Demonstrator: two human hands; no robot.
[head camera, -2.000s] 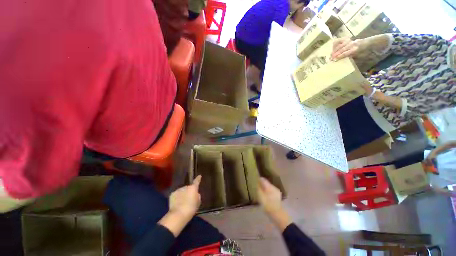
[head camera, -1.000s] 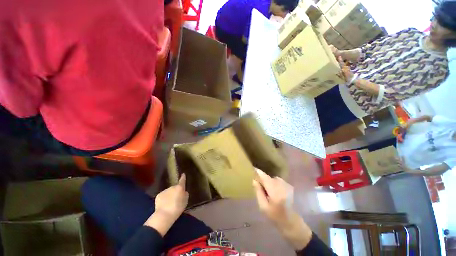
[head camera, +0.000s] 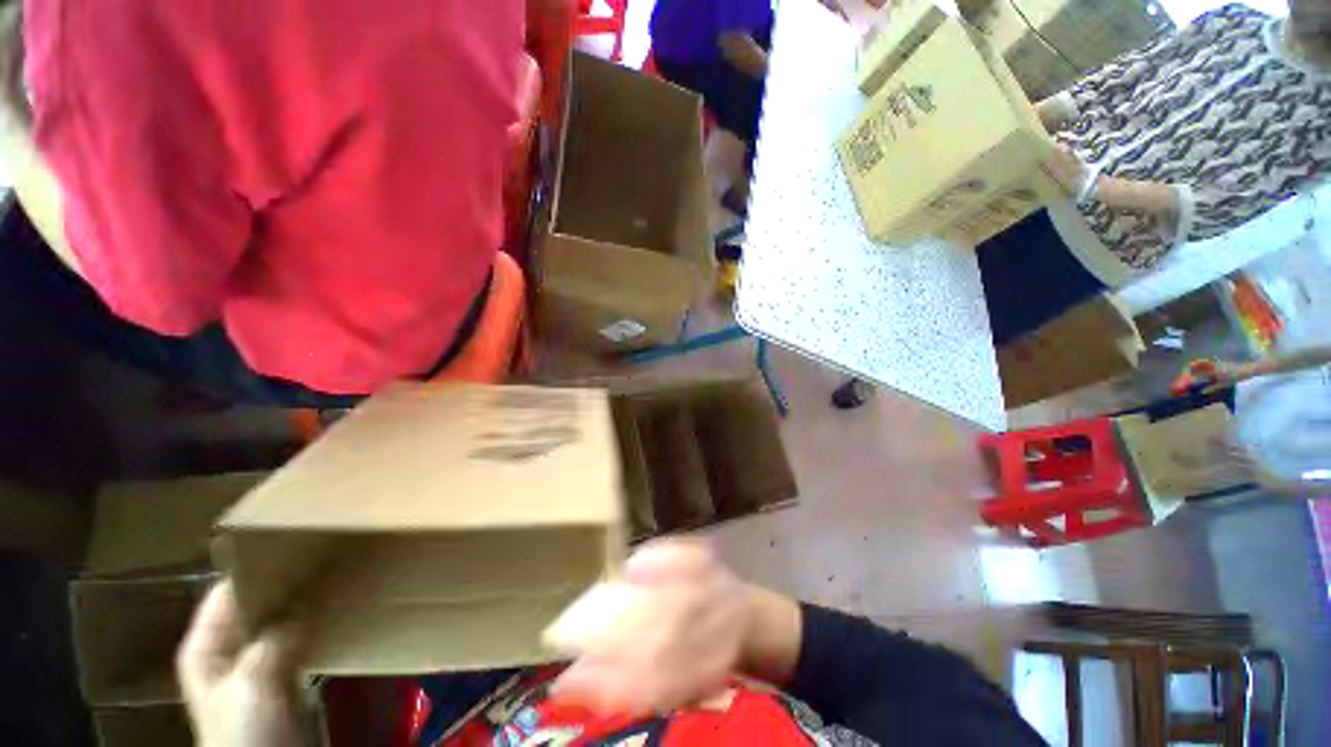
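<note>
A brown inner carton (head camera: 423, 460) is held above my lap, its open side facing me, with black print on its upper face. My left hand (head camera: 241, 671) grips its left end, fingers partly behind the wall. My right hand (head camera: 664, 628) is blurred and lies at the carton's lower right corner; whether it grips is hard to tell. An open master carton (head camera: 708, 453) stands on the floor just beyond, with upright brown sections inside; its left part is hidden behind the held carton.
A large open carton (head camera: 620, 285) stands beyond. A person in a red shirt (head camera: 292, 175) sits at left. A speckled table (head camera: 876, 321) holds cartons, with a person in a patterned top behind. A red stool (head camera: 1058, 482) is at right. Open brown cartons (head camera: 146, 613) lie at lower left.
The inner carton has come out of the master carton, moved left towards me and turned its opening to me. My left hand has moved from the master carton to the inner carton's left end.
</note>
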